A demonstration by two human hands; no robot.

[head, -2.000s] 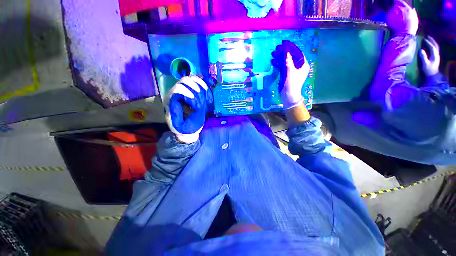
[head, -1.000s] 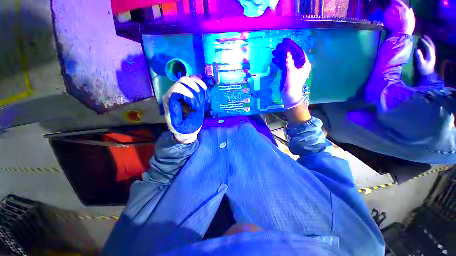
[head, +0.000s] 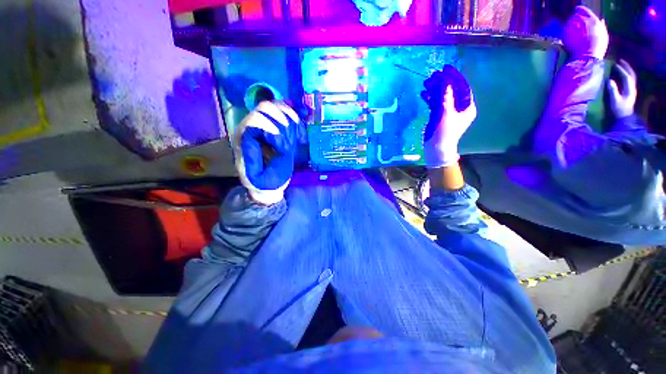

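Observation:
A large circuit board point(head: 339, 139), teal under the violet lamp with a pale T-shaped patch, lies flat on a teal-green mat point(head: 504, 98). My left hand point(head: 268, 150), in a white glove with blue palm, is curled at the board's left edge; whether its fingertips touch or hold the board is not clear. My right hand point(head: 449, 117), gloved with dark fingertips, is at the board's right part with fingers bent. Its fingertips are too dark to tell whether they hold something. A teal cup or roll point(head: 259, 94) with a dark opening is behind my left hand, partly hidden.
A pale crumpled wipe point(head: 381, 10) lies behind the bench's back edge. A black bin point(head: 109, 241) with a red sheet is at lower left. Another person's gloved hands point(head: 586, 33) and blue sleeves are at the right. Dark racks point(head: 25, 318) stand in the lower corners.
My right hand has moved to the right across the board. My left hand has shifted slightly and now covers more of the cup's front.

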